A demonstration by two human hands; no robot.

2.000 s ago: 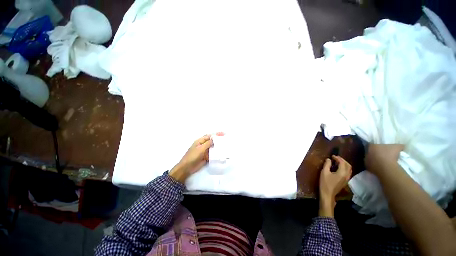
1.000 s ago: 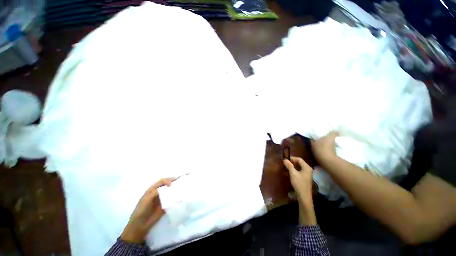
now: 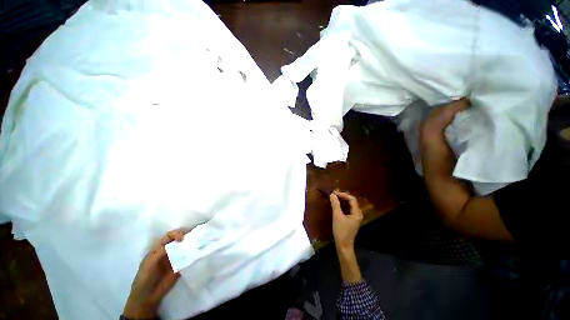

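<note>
A large white garment point(image 3: 144, 144), overexposed and lying in a stack or layers, covers the left and middle of the view. My left hand point(image 3: 153, 275) is at its near edge and pinches a folded corner of the cloth between thumb and fingers. My right hand point(image 3: 347, 222) is over the brown table to the right of the garment. Its fingertips are closed on a small, dark, thin thing, likely the thread snips point(image 3: 323, 192), blurred against the table.
The brown table point(image 3: 369, 156) shows between the garment and a second heap of white cloth point(image 3: 431, 53) at the right. Another person's arm point(image 3: 447, 169) reaches into that heap from the right. Dark packs lie at the far top left. The table's front edge runs below my right hand.
The view has swung right. The right heap has been lifted and spread by the other person's arm. My left hand still grips the garment edge; my right hand still holds the small dark tool.
</note>
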